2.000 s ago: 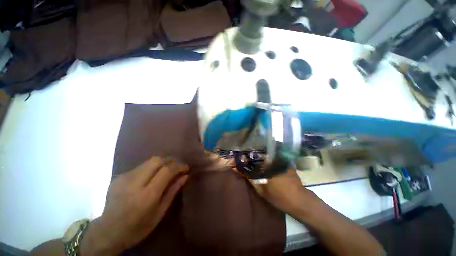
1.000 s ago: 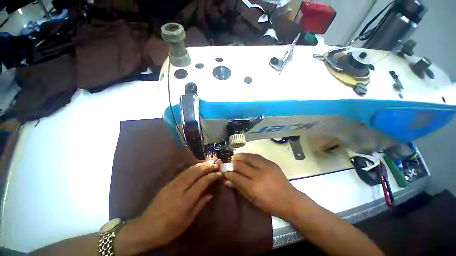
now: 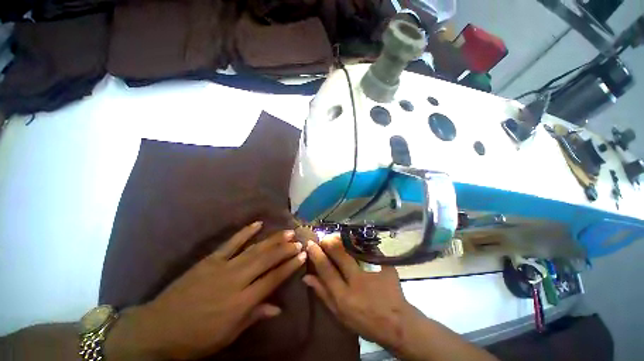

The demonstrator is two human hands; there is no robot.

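Observation:
A large dark brown garment panel (image 3: 205,176) lies flat on the white table, partly under the sewing machine head (image 3: 416,127). Its angled, notched top edge shows left of the head. My left hand (image 3: 219,289) lies palm down on the panel, fingers apart, fingertips just left of the lit needle area (image 3: 321,231). My right hand (image 3: 360,292) rests on the cloth's right part, fingertips at the needle area and close to my left fingertips. Neither hand visibly grips the cloth. The shiny guard (image 3: 441,218) partly hides the presser foot. A pocket piece cannot be made out clearly.
Piles of brown cut pieces (image 3: 166,42) lie along the back of the table (image 3: 53,183). A red-handled tool (image 3: 539,307) and a round black item (image 3: 521,278) lie at the right end. Dark cloth (image 3: 565,342) hangs at the lower right. A red item (image 3: 481,48) is behind the machine.
The camera view has turned, so the machine appears tilted and further right. More of the panel shows left of the head. My left fingers are more spread and slightly farther from the needle.

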